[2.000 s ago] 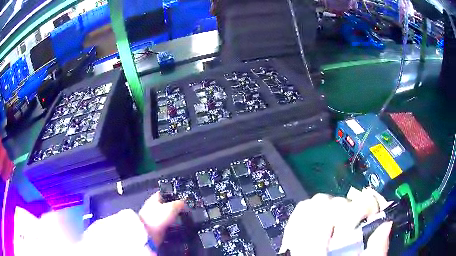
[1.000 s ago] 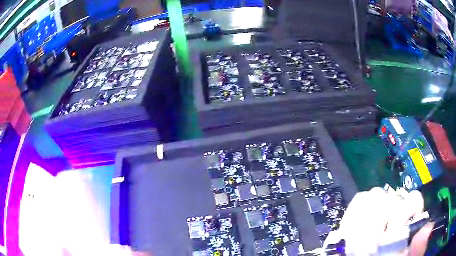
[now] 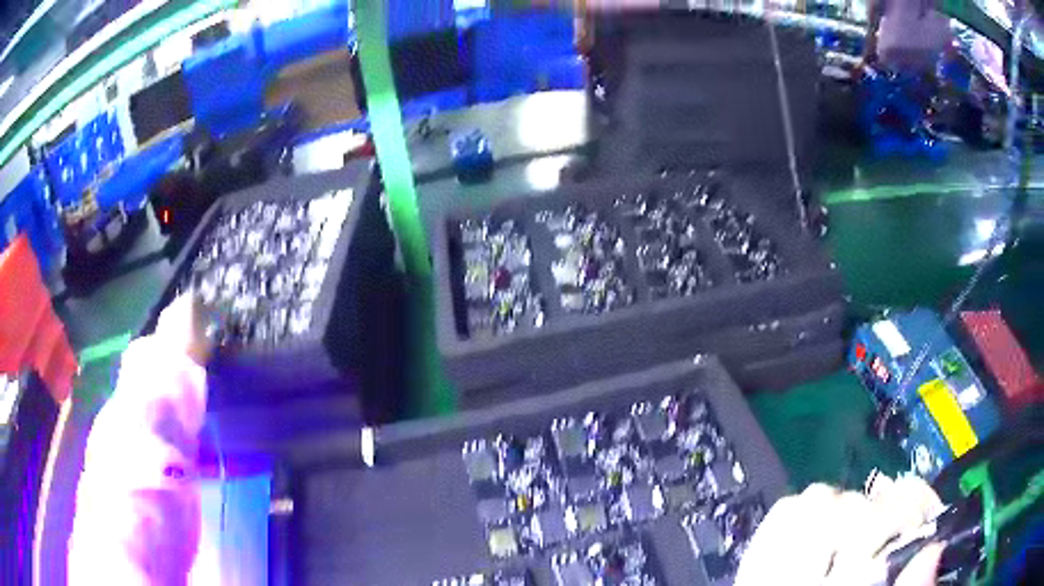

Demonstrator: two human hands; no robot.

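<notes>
My left hand [image 3: 183,326] is at the near left corner of the left foam tray [image 3: 349,269], overexposed and blurred; whether it holds a board there I cannot tell. My right hand [image 3: 841,538] is at the lower right, shut on the dark dispensing syringe [image 3: 956,544], with a crumpled white wipe [image 3: 904,495] at the fingers. The green syringe adapter [image 3: 987,504] shows beyond the hand. The nearest foam tray [image 3: 378,521] holds several circuit boards [image 3: 595,458] on its right side; its left part shows bare foam. The syringe tip is not visible.
A blue glue dispenser [image 3: 916,383] stands at right beside a red block [image 3: 999,353]. Another foam tray with boards [image 3: 641,332] lies behind the nearest one. A green post [image 3: 389,149] rises between the rear trays. A clear hose [image 3: 985,258] hangs at right.
My left hand has moved from the nearest tray up and left to the left tray. My right hand stays around the syringe at the lower right. The camera view has shifted.
</notes>
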